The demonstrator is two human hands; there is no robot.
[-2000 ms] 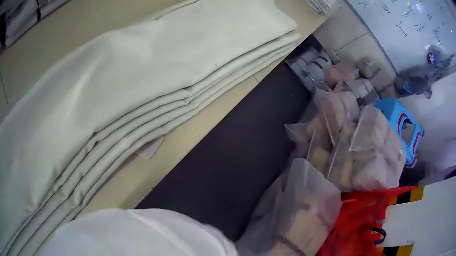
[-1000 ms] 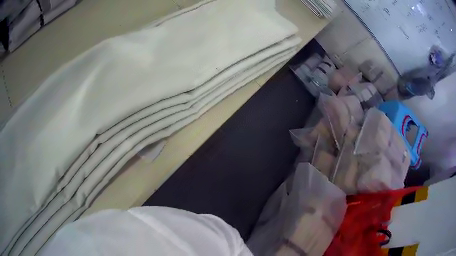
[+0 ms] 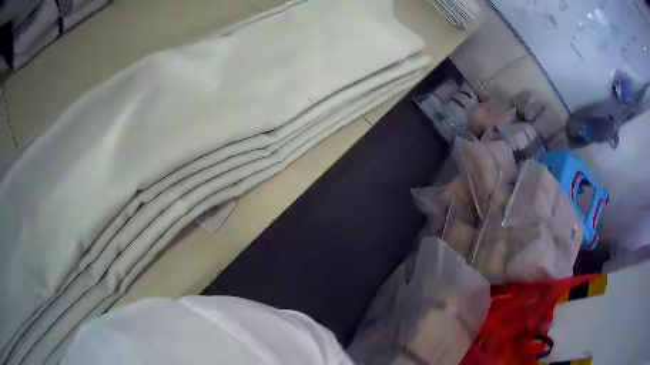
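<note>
A stack of folded off-white cloth (image 3: 214, 107) lies on a pale tabletop (image 3: 306, 185), its layered edges facing the lower right. A small pale piece shows from under the stack near the table's edge. A white rounded fabric shape (image 3: 207, 335) fills the bottom edge of the view; I cannot tell whether it is clothing. Neither my left hand nor my right hand is in the picture.
Clear bags of packed pieces (image 3: 527, 228) stand beside a dark floor or surface (image 3: 328, 214). A blue stool-like object (image 3: 577, 192) and a red bag (image 3: 513, 321) are at the right. A whitish surface with marks (image 3: 577, 43) is top right. Dark-striped bundles (image 3: 43, 28) lie top left.
The view has shifted slightly since the first frame, so the bags and blue object sit a little lower and further right. The cloth stack is unchanged.
</note>
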